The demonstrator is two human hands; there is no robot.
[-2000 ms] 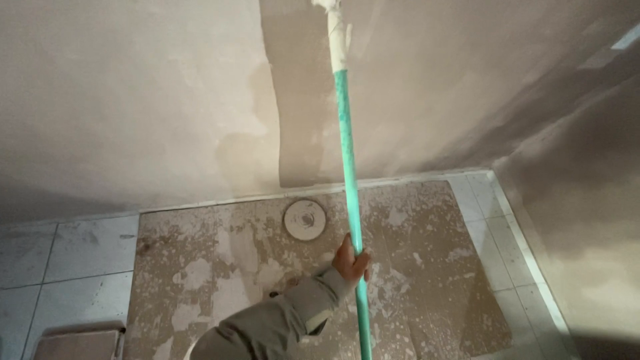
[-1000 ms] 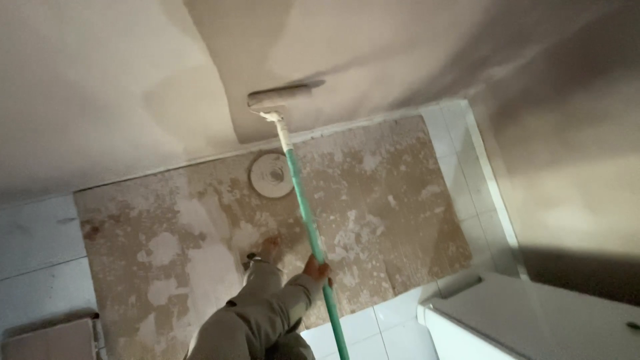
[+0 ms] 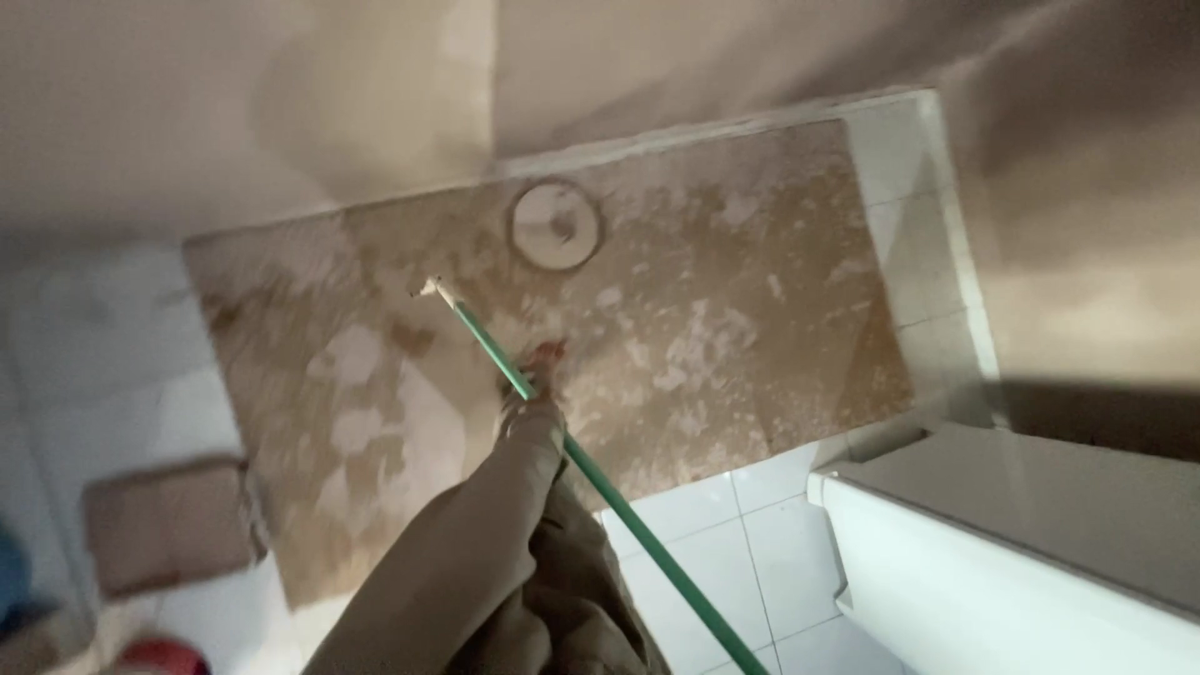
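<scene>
A green extension pole [image 3: 647,539] crosses the view from the lower right to the centre, its pale upper end [image 3: 439,289] over the stained floor covering [image 3: 797,309]. No roller sleeve can be made out at that end now. My left hand [image 3: 536,403], mostly hidden by its olive sleeve [image 3: 450,562], is closed around the pole's middle. Just beyond it a bare foot [image 3: 547,356] shows on the covering. A round whitish lid or disc [image 3: 557,225] lies near the wall [image 3: 619,75]. My right hand is out of view.
White floor tiles [image 3: 694,562] border the covering. A white boxy fixture [image 3: 994,562] fills the lower right. At the left lies a brownish rectangular piece [image 3: 169,525], with a red object [image 3: 161,656] below it and a blue one [image 3: 11,572] at the edge.
The pole's upper end has come down from the wall and swung left over the floor covering. The roller seen against the wall a second ago is no longer distinct. The view has tilted downward.
</scene>
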